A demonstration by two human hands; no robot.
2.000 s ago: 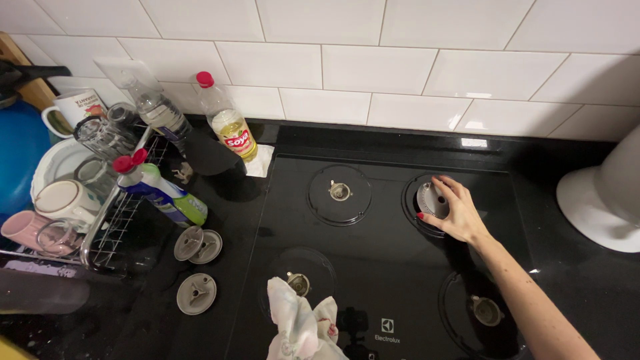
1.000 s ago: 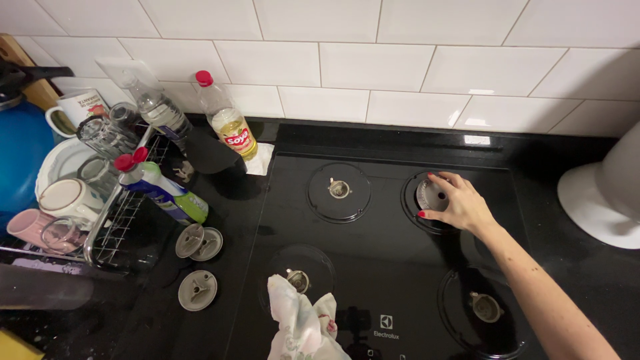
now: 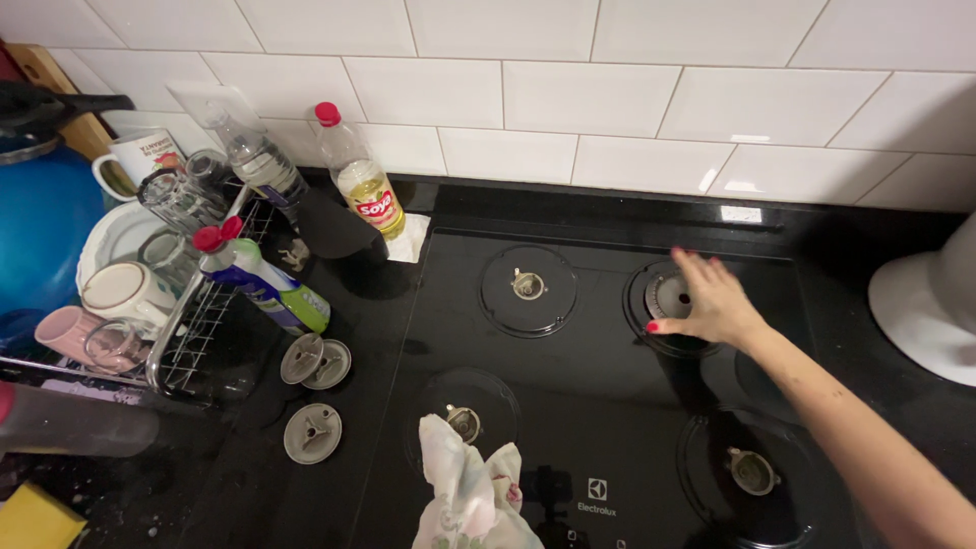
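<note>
My right hand is spread over the metal burner head at the back right of the black glass cooktop; whether the fingertips touch it cannot be told. At the bottom middle a pale floral cloth covers my left hand, whose fingers barely show, beside the front left burner seat. Bare burner seats show at the back left and front right. Left of the cooktop lie several metal burner heads, two overlapping and one apart.
A soy oil bottle, a clear bottle and a detergent bottle stand at the left. Beyond them is a wire dish rack with mugs and glasses. A yellow sponge lies bottom left, and a white appliance base stands right.
My right hand's fingers have opened and spread away from the back right burner head, which they were around before. The cloth stays near the front left burner seat.
</note>
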